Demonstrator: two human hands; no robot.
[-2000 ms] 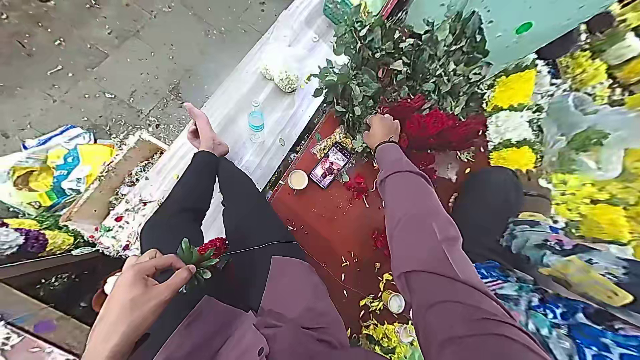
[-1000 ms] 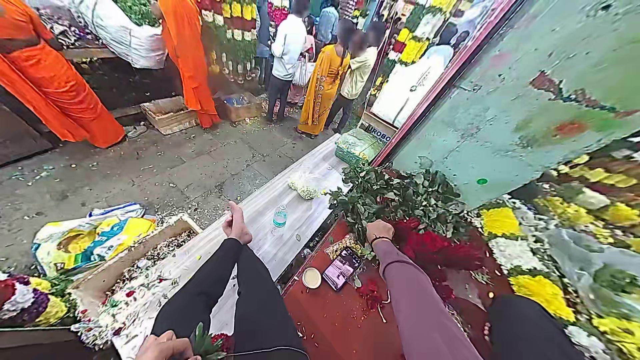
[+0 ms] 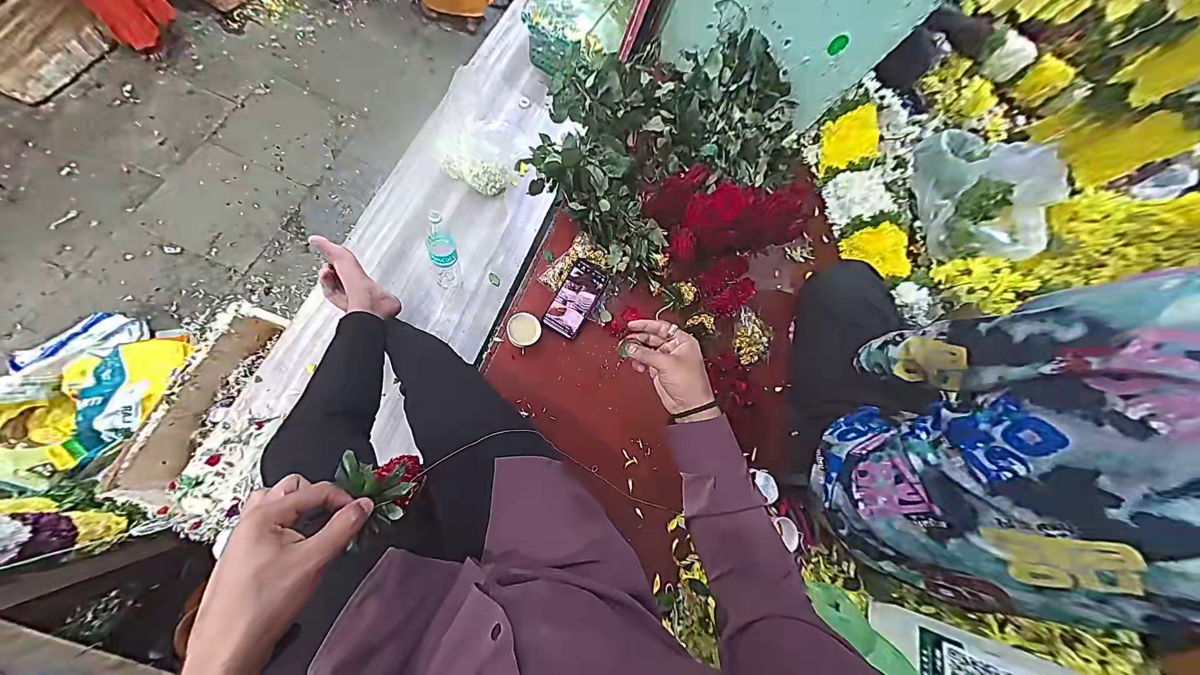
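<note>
My left hand (image 3: 281, 553) pinches a small bunch of red flowers with green leaves (image 3: 375, 483) over my lap. A thin thread (image 3: 487, 439) runs from the bunch across my legs to the right. Above the red surface (image 3: 600, 403), my right hand (image 3: 670, 361) has its thumb and fingertips closed on a small red flower (image 3: 622, 323). Just beyond that hand lie a phone (image 3: 575, 298) with a lit screen and a cup of pale liquid (image 3: 523, 329). Farther back is a heap of red flowers (image 3: 727, 216) beside leafy green stems (image 3: 656, 112).
A plastic bottle (image 3: 442, 248) and white flowers (image 3: 476, 169) are on the white-covered ledge (image 3: 412, 197). At the right, a person in a patterned shirt (image 3: 1022, 450) sits close by yellow flowers (image 3: 1116, 225). A box (image 3: 187, 403) stands at the left.
My right hand has come back from the heap of red flowers and leafy stems toward me, now with a small red flower at its fingertips. The view has swung down from the street.
</note>
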